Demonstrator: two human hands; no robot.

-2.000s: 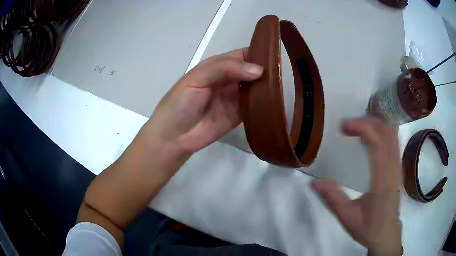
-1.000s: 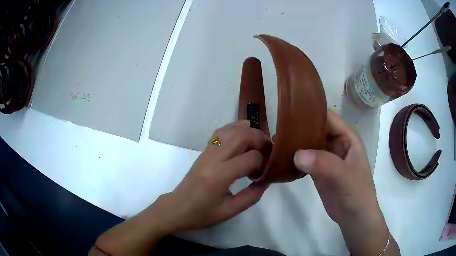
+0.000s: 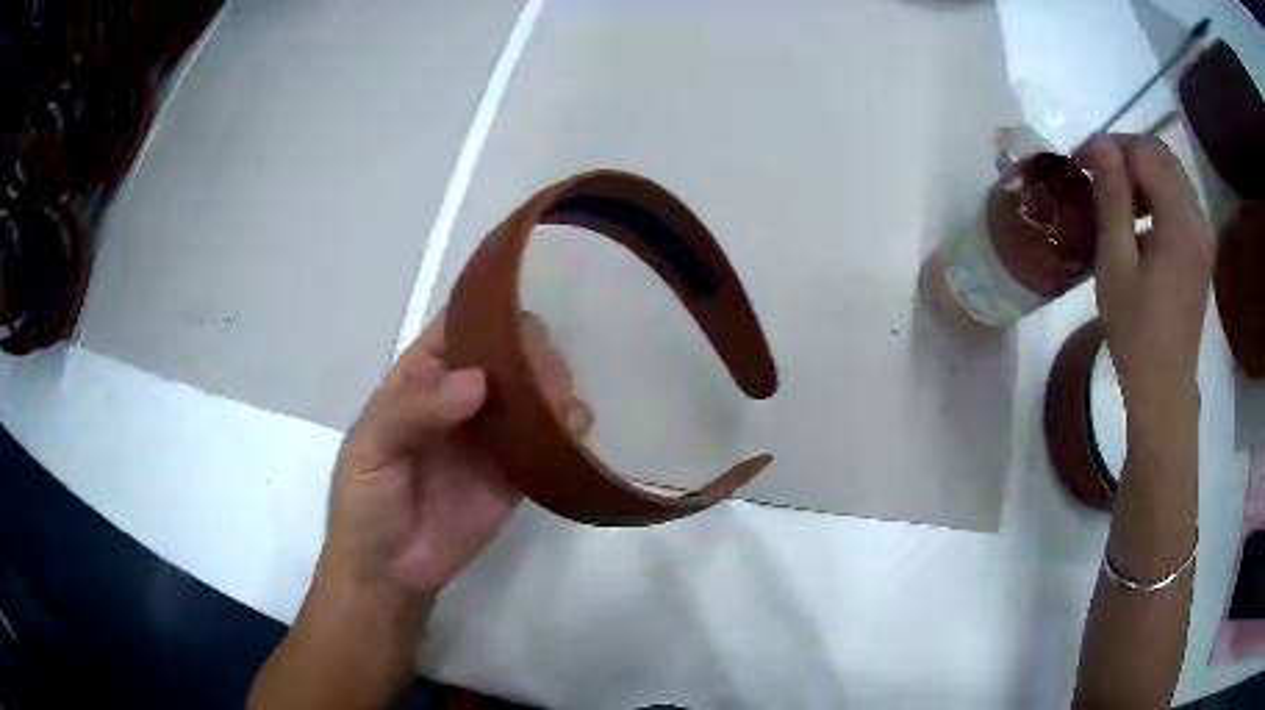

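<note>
A wide brown headband (image 3: 493, 305) is held up in my left hand (image 3: 430, 472), thumb outside and fingers inside the hoop. Its open ends point right, and a black strip lines the inside. My right hand (image 3: 1158, 236) is at the mouth of the glass jar (image 3: 996, 264) with the reddish-brown top. Its fingers close around a thin stick (image 3: 1158, 81) standing in the jar. The stick's dark far end points up and right.
Another brown headband (image 3: 1074, 416) lies beside the jar, partly behind my right forearm. Grey cardboard sheets (image 3: 278, 180) lie under the work. Many brown hoops (image 3: 42, 264) crowd the far left. Dark brown pieces (image 3: 1228, 118) and a pink sheet (image 3: 1239, 641) are at the right edge.
My right hand has let go of the headband and moved up and right to the stick in the jar. My left hand has moved left, turning the headband so its ends point right.
</note>
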